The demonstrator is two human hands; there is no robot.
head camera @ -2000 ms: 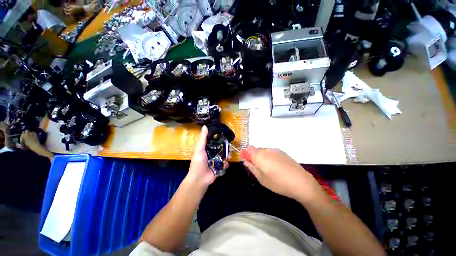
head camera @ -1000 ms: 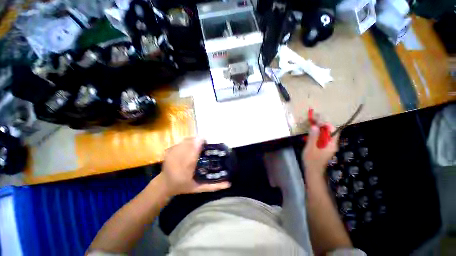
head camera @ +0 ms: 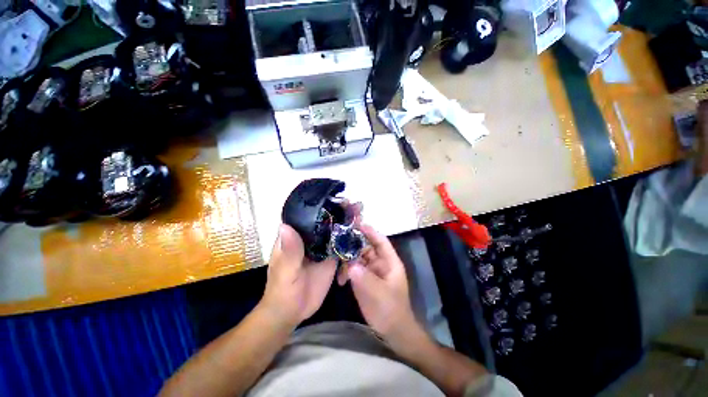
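Observation:
My left hand (head camera: 291,271) holds a black round camera housing (head camera: 304,209) from its left side, above the near edge of the white paper. My right hand (head camera: 380,283) holds a small round board with a dark lens (head camera: 347,243) in its fingertips at the housing's open right side. Thin wires show between the board and the housing. A red-handled hand tool (head camera: 464,221) lies at the bench edge on the right, its dark end sticking out over the edge.
A screw feeder (head camera: 320,85) stands behind the white paper (head camera: 388,182). A dark-handled tool (head camera: 409,152) and crumpled white tissue (head camera: 446,108) lie right of it. Part-built cameras (head camera: 116,182) stand left. A black parts tray (head camera: 574,287) is below the bench, right. Part of a person (head camera: 674,205) shows far right.
The red-handled tool has left my right hand and lies at the bench edge. My right hand has come to the housing and grips the round board. The housing is turned and raised.

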